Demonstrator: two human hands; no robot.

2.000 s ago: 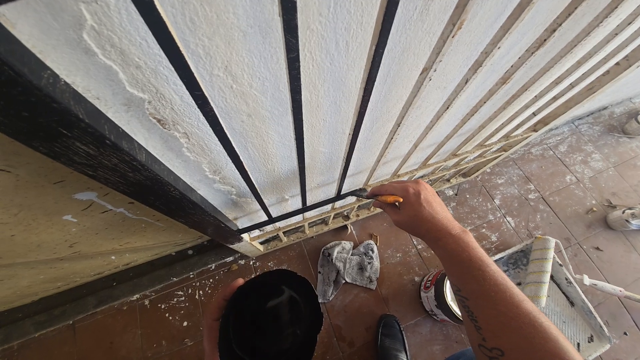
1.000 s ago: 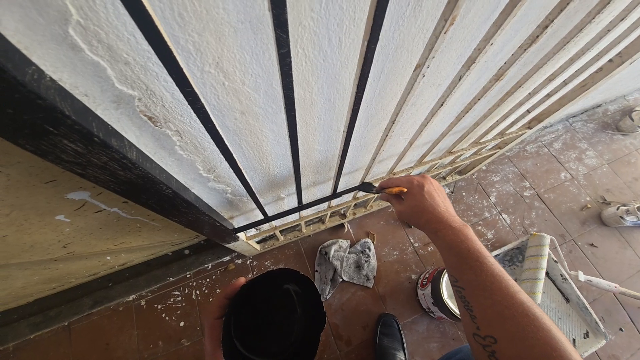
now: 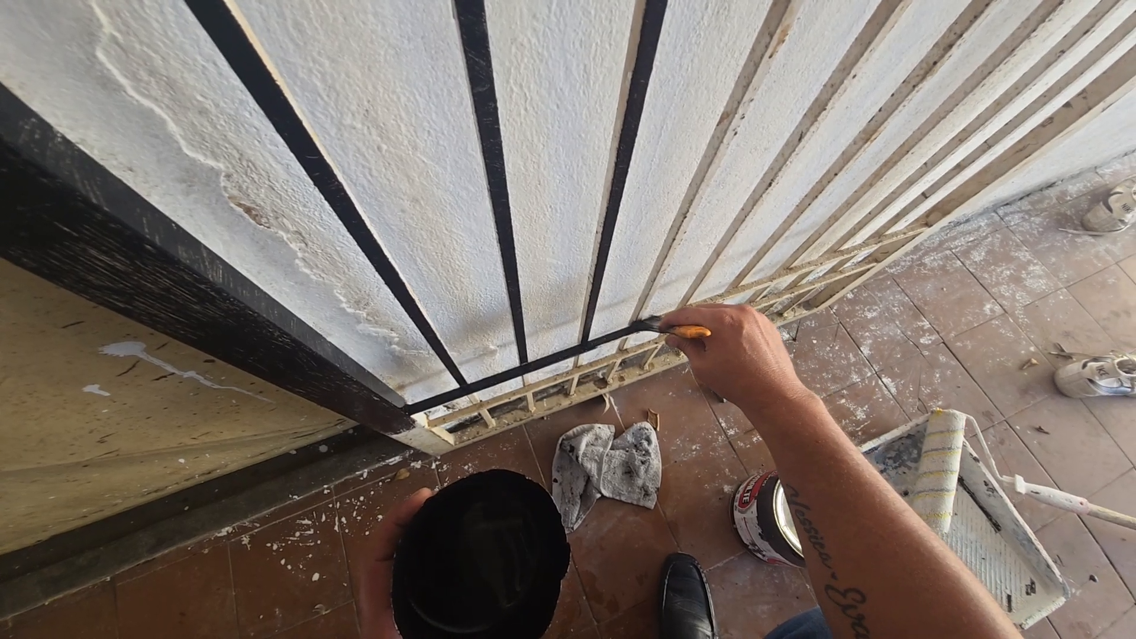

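My right hand (image 3: 732, 351) grips a paintbrush (image 3: 688, 331) with an orange handle. Its dark bristles touch the lower horizontal rail (image 3: 532, 366) of a metal grille, where black paint meets the cream part. Three upright bars (image 3: 494, 177) are black, while the bars (image 3: 808, 124) farther right are cream and brown. At the bottom, my left hand (image 3: 390, 559) holds a round container of black paint (image 3: 484, 555), its fingers partly hidden behind it. The thick frame post (image 3: 177, 257) at the left is black with streaks.
A stained rag (image 3: 608, 470) lies on the tiled floor below the grille. Right of it stand a paint can (image 3: 761, 524) and a paint tray (image 3: 1021, 550) with a roller (image 3: 941, 470). A black shoe (image 3: 686, 599) shows at the bottom; pale shoes (image 3: 1099, 376) lie at the far right.
The brush in my right hand has moved rightward along the lower rail, and the black stretch there reaches farther right. My left hand still holds the container.
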